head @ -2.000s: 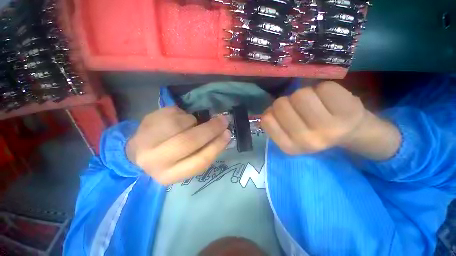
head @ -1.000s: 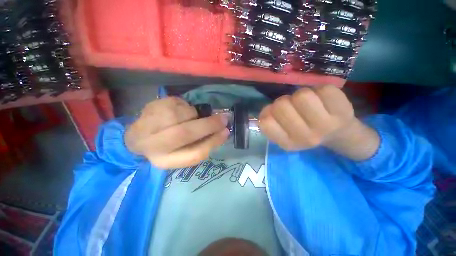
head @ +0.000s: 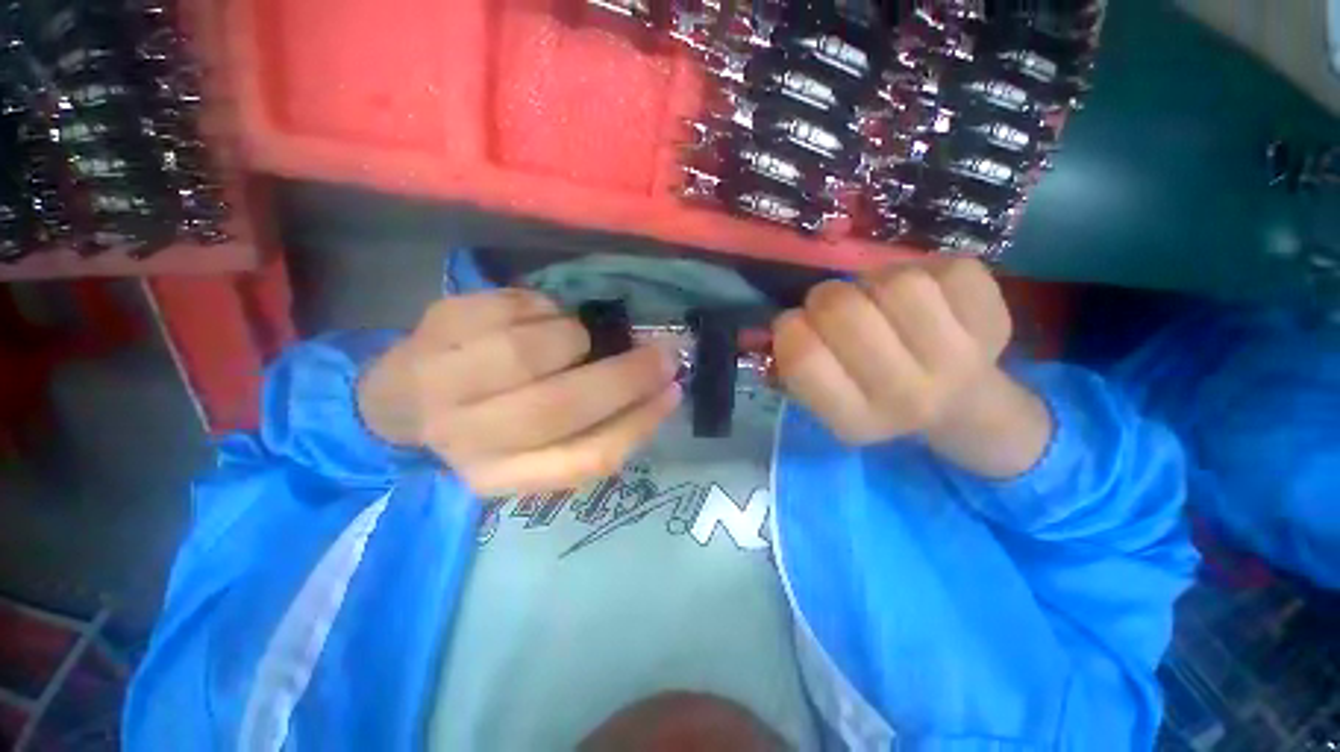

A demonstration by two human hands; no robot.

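Note:
My left hand [head: 514,389] is closed on the left part of a metal fitting in front of the chest. My right hand [head: 889,353] is curled in a fist around the fitting's right end. A short silver length of the fitting [head: 661,337] shows between them. A black strap [head: 713,375] hangs upright across the fitting, between the hands. Another black piece [head: 604,328] shows at my left fingers. The ends inside both hands are hidden.
A red tray [head: 573,110] lies just beyond the hands, with columns of black-and-silver assembled pieces [head: 808,132] at its right. A second tray's pieces [head: 103,132] are at far left. A green bench surface [head: 1176,191] is at right, with dark loops [head: 1301,165]. Blue clothing [head: 1264,426] shows at right.
The hands hold the same fitting in nearly the same place. The right forearm has come in slightly closer. The trays sit slightly lower in the picture, and more of the bench at right shows.

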